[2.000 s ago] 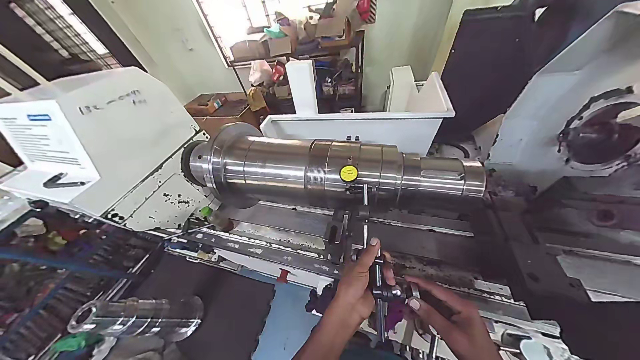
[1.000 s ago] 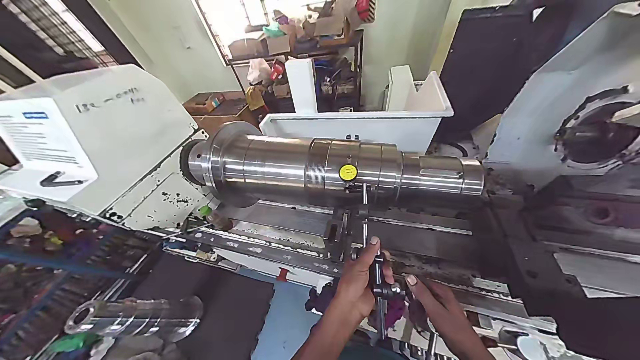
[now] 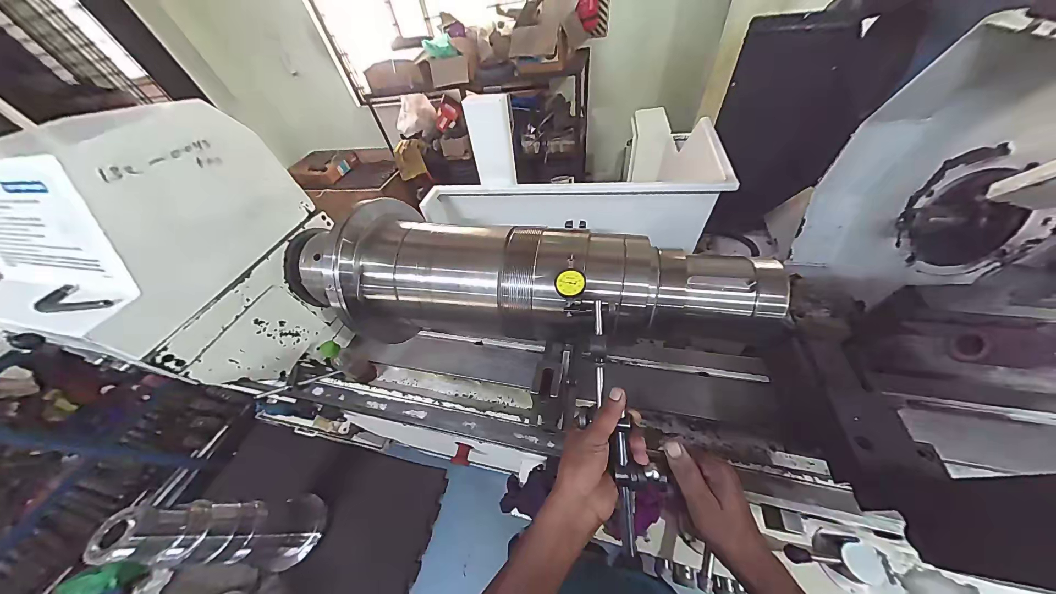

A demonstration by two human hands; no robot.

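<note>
A stepped steel spindle [image 3: 462, 268] lies across the machine, its flanged end toward the left housing. A dial indicator [image 3: 569, 283] with a yellow face sits against the near side of its middle. The indicator's jointed stand [image 3: 625, 495] rises from below with a thin rod toward the dial. My left hand [image 3: 592, 462] is closed around the stand's upper clamp, thumb up along the rod. Beside the stand's lower clamp knob is my right hand [image 3: 711, 495], fingers partly curled; whether it touches the knob or holds anything is hidden.
White machine housings stand at left [image 3: 206, 214] and right [image 3: 874, 165]. Slideways [image 3: 462, 363] run beneath the spindle. A white tray [image 3: 577, 206] lies behind it. Another steel shaft [image 3: 206, 532] rests lower left near a black mat [image 3: 330, 495]. Shelves [image 3: 487, 82] hold boxes at the back.
My right hand has shifted slightly around the lower clamp knob, its thumb now raised farther from the knob. My left hand keeps its hold on the stand, and the spindle and dial look unmoved.
</note>
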